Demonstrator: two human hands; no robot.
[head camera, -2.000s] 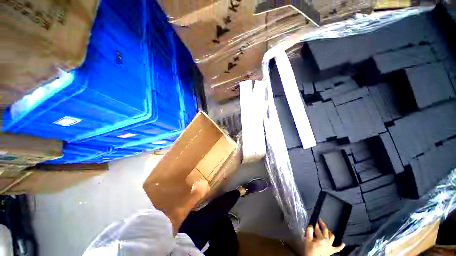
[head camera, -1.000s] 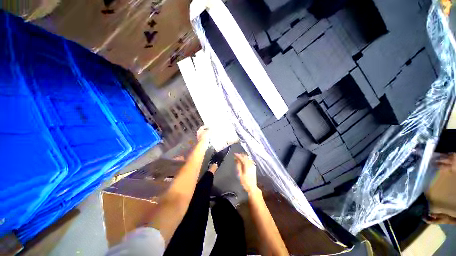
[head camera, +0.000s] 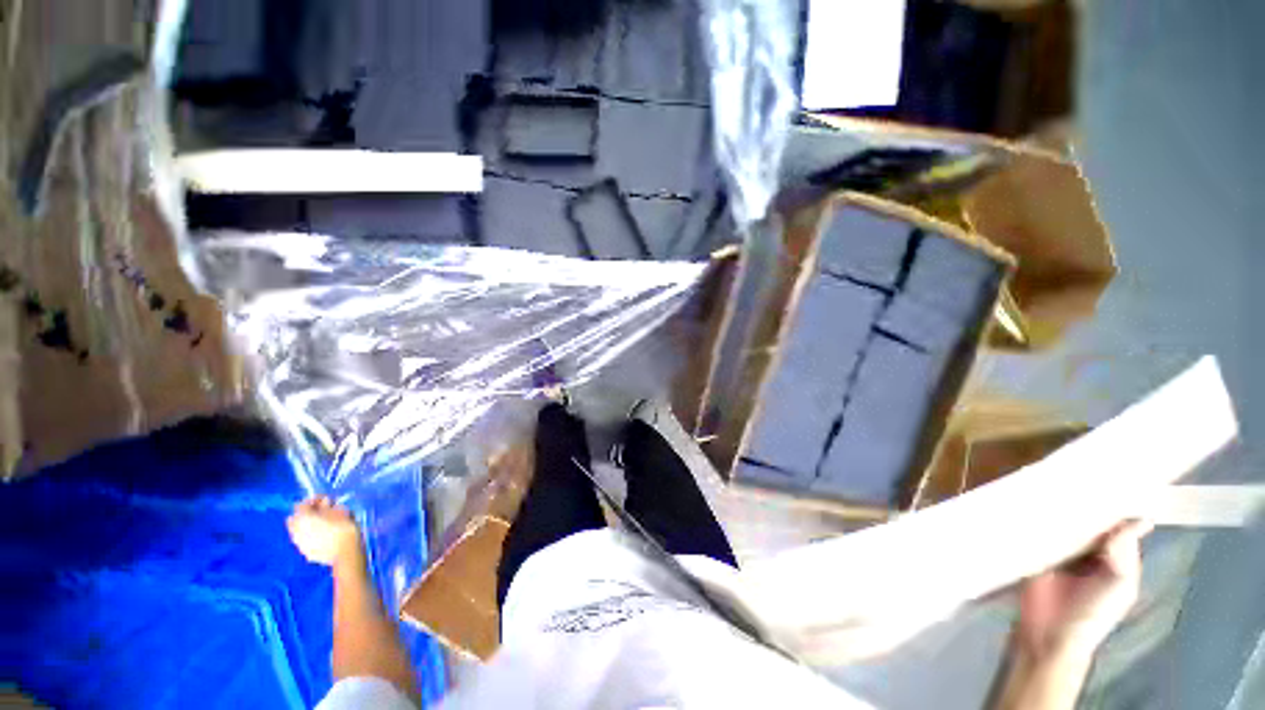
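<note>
My right hand (head camera: 1089, 590) grips a long white strip (head camera: 999, 513) near its right end, at the lower right; a second, narrower white piece sticks out beside the hand. My left hand (head camera: 325, 531) is closed on the edge of the clear stretch wrap (head camera: 416, 333) at the lower left. The wrap is pulled out in a fan from the rim of the bulk container. Dark foam blocks (head camera: 641, 146) fill the container at the top. Another white strip (head camera: 333, 172) lies across them.
A carton of dark blocks (head camera: 877, 354) stands right of centre, with open brown flaps (head camera: 1047, 222) behind it. Blue crates (head camera: 181, 596) are at the lower left. A brown carton (head camera: 461, 590) stands by my legs. Wrapped cartons (head camera: 97, 319) are at the left.
The view has turned, putting the container at the top and the packed carton in sight. My left hand has taken hold of the wrap. My right hand now holds a white strip.
</note>
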